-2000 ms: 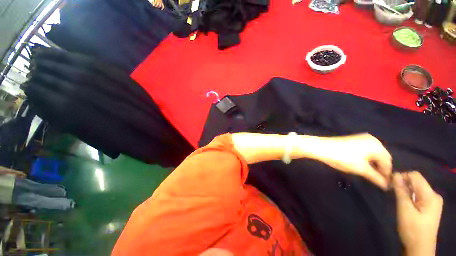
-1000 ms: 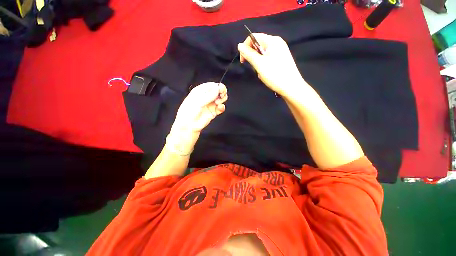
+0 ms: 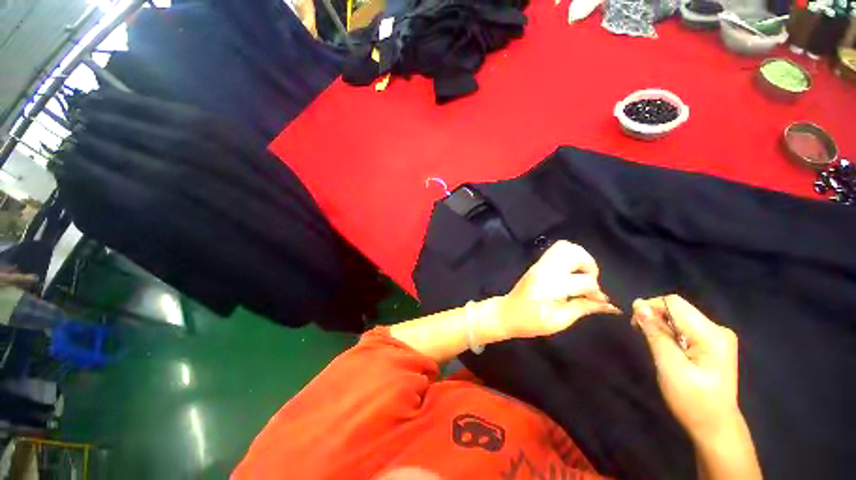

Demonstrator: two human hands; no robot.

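The dark coat (image 3: 751,272) lies spread on the red-covered table, with a hanger hook (image 3: 436,183) at its collar. My left hand (image 3: 556,295) is over the coat front, with fingertips pinched together; the thread between the hands is too fine to make out. My right hand (image 3: 690,352) is close to its right, thumb and forefinger pinched, with a slim metal tool (image 3: 676,328) lying in the fingers. The hands are slightly apart. A dark button (image 3: 542,242) shows on the coat just above my left hand.
A white bowl of dark pieces (image 3: 651,113) stands beyond the coat. Right of it are a green-filled tin (image 3: 784,77), a brownish dish (image 3: 809,144) and loose buttons (image 3: 837,180). Black garments (image 3: 188,197) hang at left; another dark heap (image 3: 450,42) lies at the far edge.
The view has swung back left. A second ago my right hand was raised with the tool, drawing a dark thread from my left fingers; now both hands are close together, low over the coat.
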